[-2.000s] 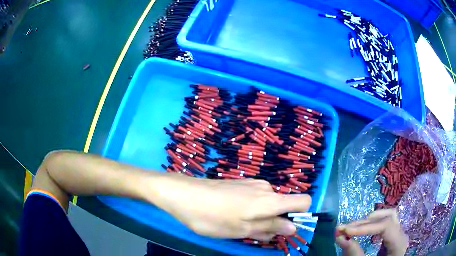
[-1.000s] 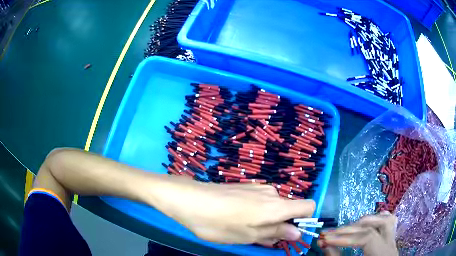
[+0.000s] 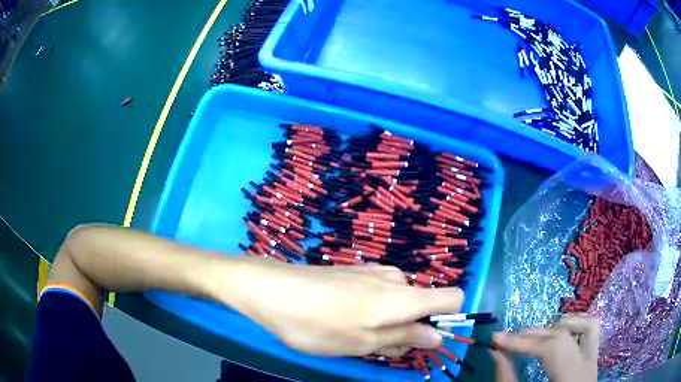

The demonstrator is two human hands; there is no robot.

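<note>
My left hand (image 3: 340, 310) is over the near right part of the light-blue tray (image 3: 175, 179), pinching several black-and-white pieces (image 3: 452, 319) that fan out to the right. One piece at its fingertips carries a red sleeve (image 3: 463, 340). My right hand (image 3: 549, 347) is just right of it, thumb and finger at the black end of that piece; whether they grip it is hard to tell. Red-and-black assembled pieces (image 3: 373, 224) lie in overlapping rows in the tray. Several more stick out below my left hand. My palm and fingers hide part of the near rows.
A darker-blue tote (image 3: 418, 60) beyond the tray holds a heap of black-and-white pieces (image 3: 560, 82). A clear bag (image 3: 534, 246) of red sleeves (image 3: 608, 246) is on the right. A white sheet (image 3: 650, 112) lies behind it. Black pieces (image 3: 250, 52) lie left of the tote.
My right hand has moved in to my left hand, then back slightly right. A red sleeve now shows on a piece at my left fingertips. The trays and bag look essentially the same.
</note>
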